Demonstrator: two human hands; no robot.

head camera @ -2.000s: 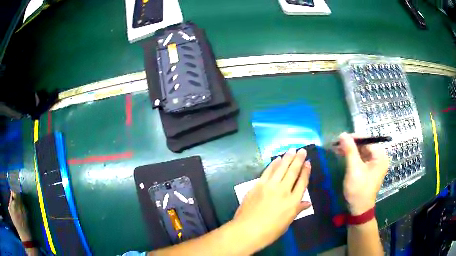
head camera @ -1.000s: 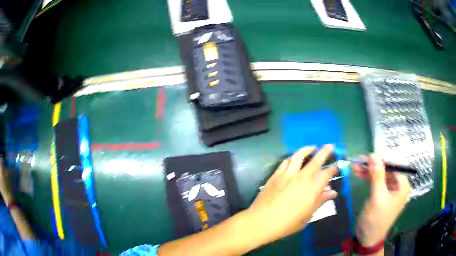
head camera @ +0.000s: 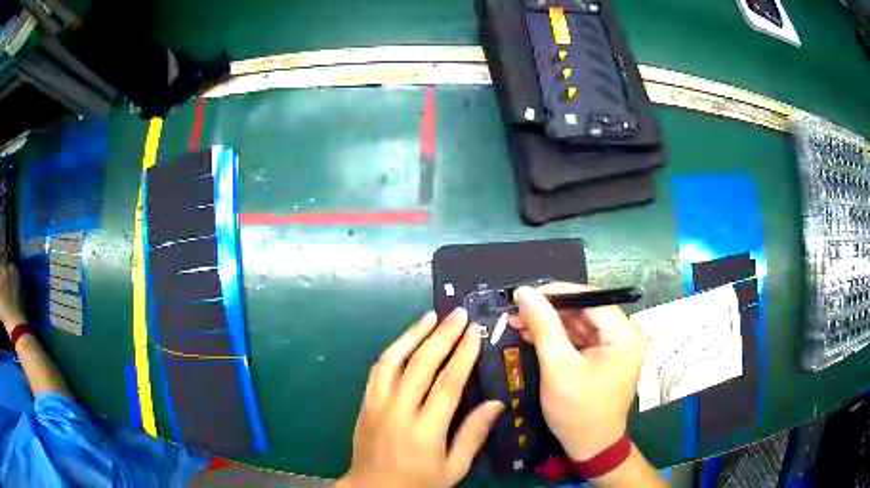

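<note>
The phone mid-frame lies on a dark foam pad in front of me, with an orange flex cable in its centre. My left hand rests on the pad and the phone's left edge, fingertips near its upper left; it grips nothing that I can see. My right hand, with a red wrist band, holds black tweezers almost level, their tip end over the phone's top. Whether the tip holds a piece is too small to tell. A white adhesive sheet lies right of my right hand, over black strips.
Stacked pads with a phone assembly stand beyond the work spot. A component tray is at far right. Blue film lies behind the adhesive sheet. Black strips are at left. A pale rail crosses behind. Another person's arm shows far left.
Both hands have moved left from the adhesive sheet to the phone, the tweezers still in my right hand. The white sheet is now uncovered. The view has shifted, so the bench items appear farther right.
</note>
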